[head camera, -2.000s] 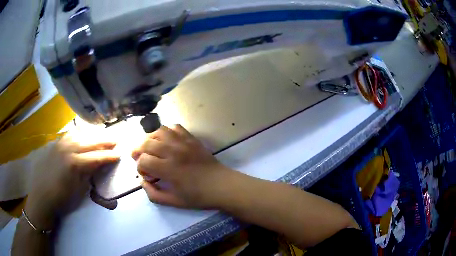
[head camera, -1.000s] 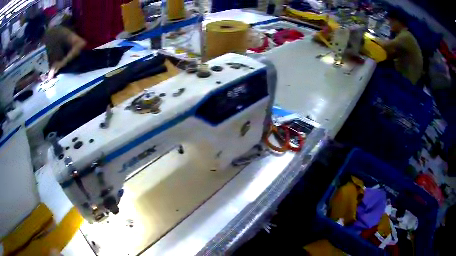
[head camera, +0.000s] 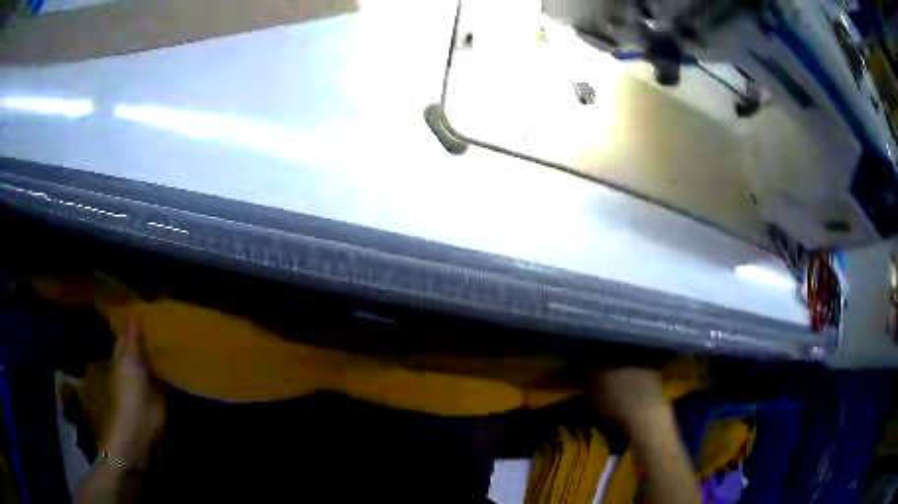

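Note:
Mustard band pieces (head camera: 295, 372) lie stretched across my lap, below the table's front edge. My left hand (head camera: 133, 394) is at their left end, with its fingers up against the cloth, and appears to hold it. My right hand (head camera: 630, 392) is at their right part; its fingers are hidden in shadow under the table edge, so its hold cannot be told. The sewing machine (head camera: 817, 128) stands at the upper right, its needle area blurred by glare.
The white table (head camera: 246, 148) ends in a grey ruler-like edge strip (head camera: 394, 271). Orange-red scissors (head camera: 820, 290) lie at its right end. Upright mustard pieces (head camera: 569, 468) stand below, beside the blue crate of scraps (head camera: 727, 484). A brown surface shows at the upper left.
The view has swung down and left, from the machine and room to the table edge and lap. Both hands, out of view one second ago, are now below the table at the mustard pieces.

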